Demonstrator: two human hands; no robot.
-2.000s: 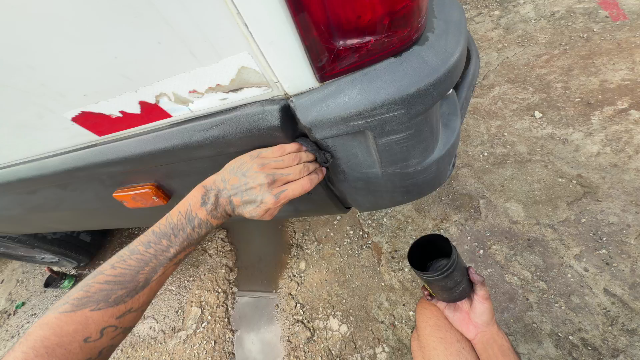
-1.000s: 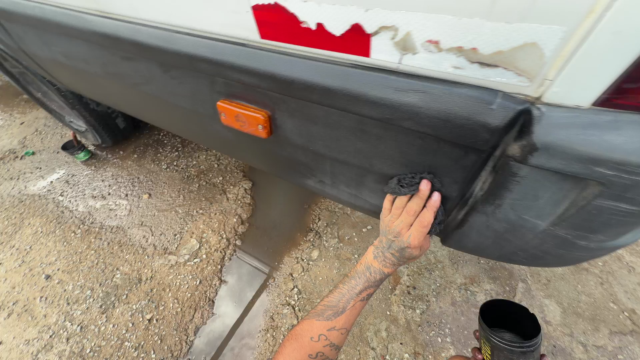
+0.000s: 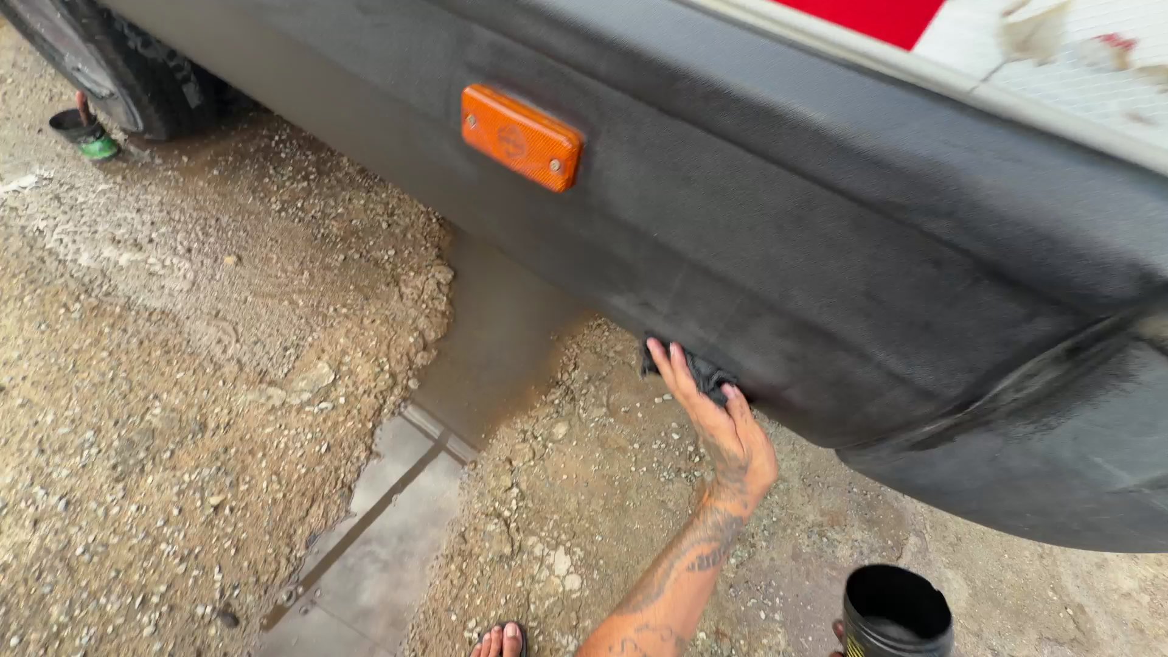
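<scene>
My left hand (image 3: 721, 420), on a tattooed forearm, presses a crumpled black cloth (image 3: 703, 372) against the lower edge of the vehicle's dark grey plastic side panel (image 3: 730, 228). An orange side marker lamp (image 3: 522, 137) is fixed to that panel, up and left of the hand. At the bottom right stands out a black cylindrical container (image 3: 897, 607), its open top facing up; my right hand (image 3: 838, 631) holds it, with only fingertips showing at its left side. What is inside the container is too dark to tell.
A puddle (image 3: 383, 538) runs from under the vehicle across gravelly ground (image 3: 182, 411). A wheel (image 3: 155, 82) and a small dark and green container (image 3: 87, 135) are at the upper left. The bumper corner (image 3: 1049, 465) curves down at right. A bare-toed foot (image 3: 499, 641) shows at the bottom.
My left hand has moved with the cloth from the gap beside the bumper corner to the panel's lower edge, leftward along the vehicle. The view has shifted left and closer.
</scene>
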